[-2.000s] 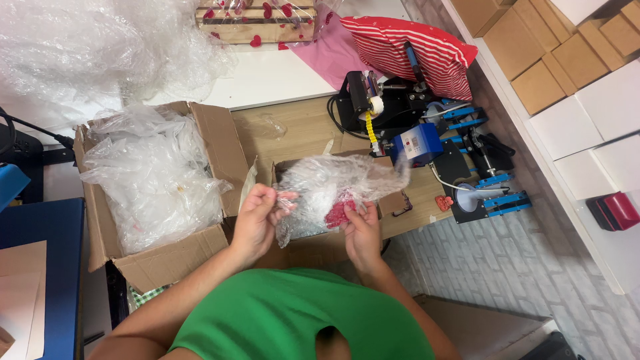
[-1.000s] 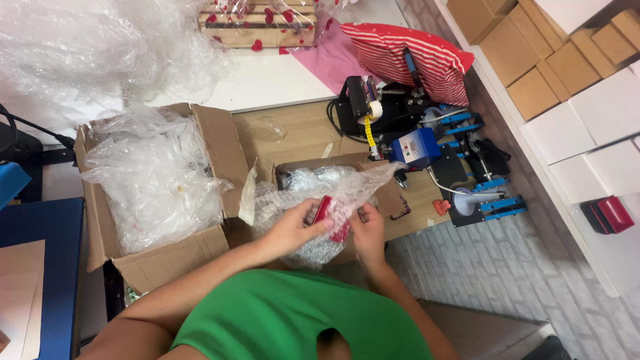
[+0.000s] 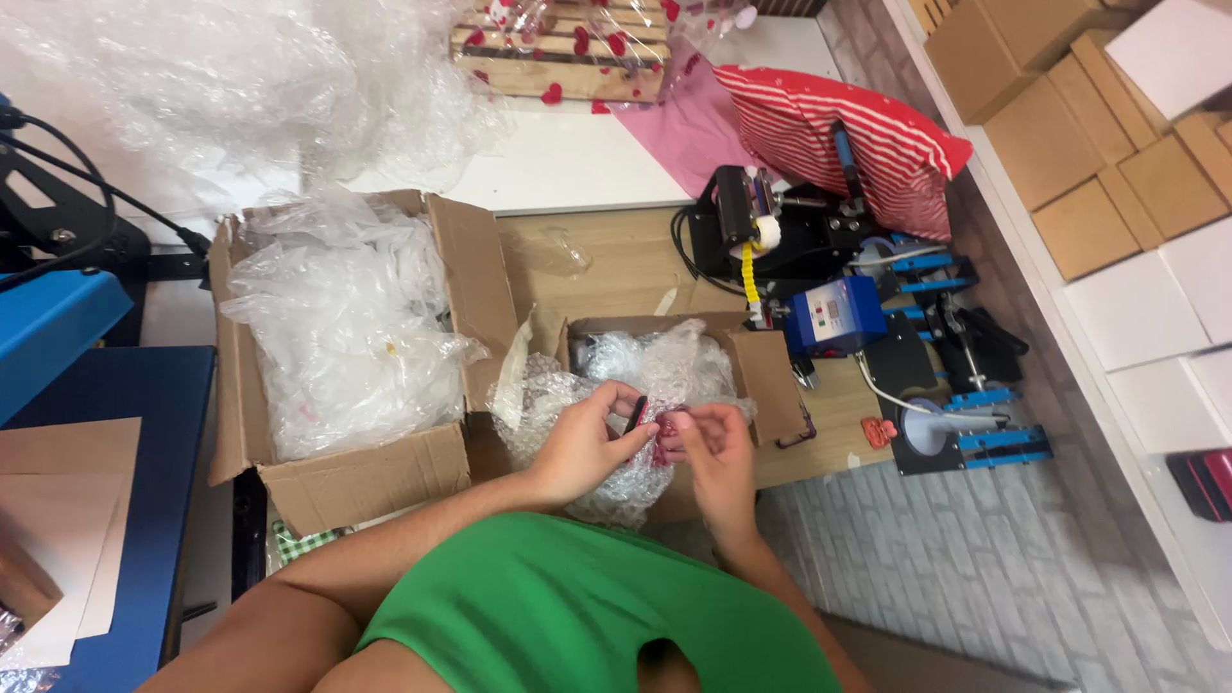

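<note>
My left hand (image 3: 587, 443) grips a small item with a black edge, partly hidden by the fingers. Close beside it, my right hand (image 3: 712, 457) pinches a red item in bubble wrap (image 3: 667, 438). More bubble wrap (image 3: 611, 491) hangs below and left of the hands. Just beyond them stands an open small cardboard box (image 3: 765, 385) with clear wrapping inside. Left of it is a larger open cardboard box (image 3: 361, 486) filled with clear plastic wrapping (image 3: 356, 337).
A blue control box (image 3: 835, 316) and mug-press machines (image 3: 962, 423) stand at the right of the wooden table (image 3: 626, 250). A red striped bag (image 3: 837, 135) and a wooden crate (image 3: 568, 77) lie behind. Cardboard boxes (image 3: 1078, 125) fill the right shelf. A blue board (image 3: 135, 385) is at left.
The bubble wrap that was spread over the small box two seconds ago now hangs lower around the hands. The red item, broadly visible one second ago, is now mostly covered by fingers and wrap.
</note>
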